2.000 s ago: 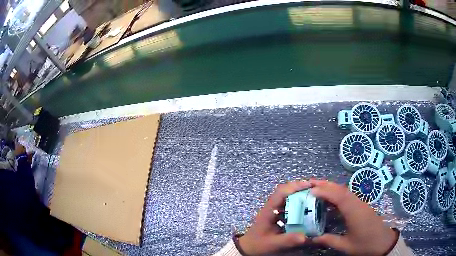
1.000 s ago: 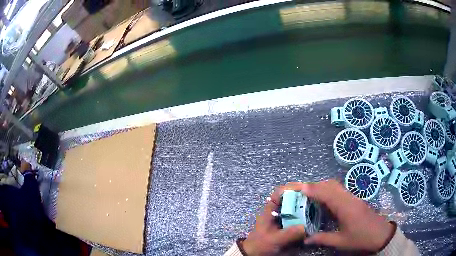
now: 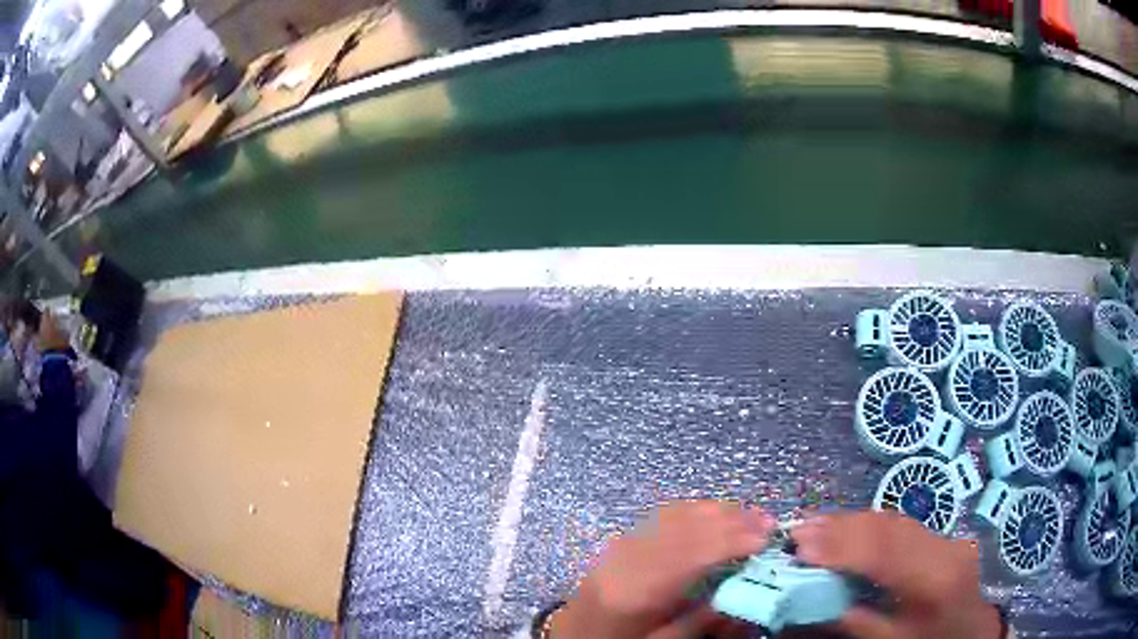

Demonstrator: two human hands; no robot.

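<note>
A teal fan head assembly [image 3: 784,594] is held low in front of me, near the bottom edge of the picture. Its square neck faces up toward me; the rest is hidden by my fingers and the blur. My left hand [image 3: 668,562] grips it from the left. My right hand [image 3: 892,568] grips it from the right. The fingertips of both hands come close together at its far side, over a small pale part that is too blurred to name.
Several teal fan heads [image 3: 982,385] with spoked grilles lie at the right. A cardboard sheet [image 3: 268,437] lies left on the bubble wrap bench cover [image 3: 649,399]. Beyond is the green conveyor belt [image 3: 562,175] with its white rail [image 3: 599,268]. A person's dark sleeve [image 3: 56,437] is at far left.
Both hands and the fan head assembly have moved lower in the picture. The assembly is turned, and the fingertips now meet at its far side. The view has shifted slightly.
</note>
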